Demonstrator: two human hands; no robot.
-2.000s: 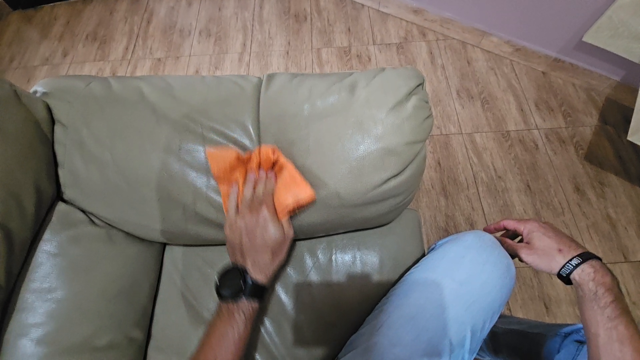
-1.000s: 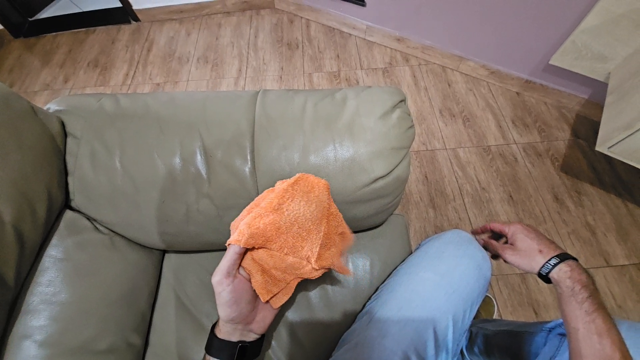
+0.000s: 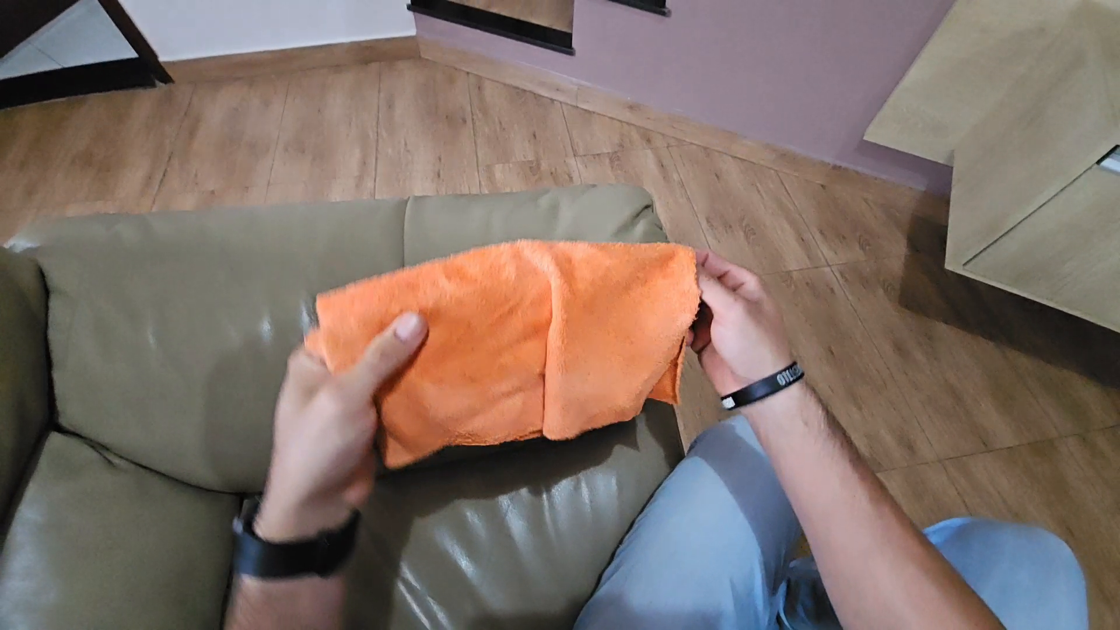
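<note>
An orange microfiber cloth (image 3: 490,341), partly folded, is stretched between my two hands above a grey-green leather sofa (image 3: 175,341). My left hand (image 3: 337,411), with a black watch on its wrist, grips the cloth's left end, thumb on top and fingers hidden behind. At the cloth's right edge, my right hand (image 3: 739,324) holds it by the fingertips, which are partly hidden; this wrist wears a black wristband (image 3: 763,387). The cloth covers part of the sofa's padded armrest or backrest and its seat.
My knee in light blue jeans (image 3: 700,525) is beside the sofa seat. Wood-look floor tiles (image 3: 332,131) run behind and right of the sofa, up to a purple wall (image 3: 717,79). A pale wooden cabinet (image 3: 1032,201) juts in at the upper right.
Two seconds ago my left hand pressed the cloth on the sofa; then it held the cloth up, bunched. My right hand has moved from beside my knee to the cloth, now spread wider.
</note>
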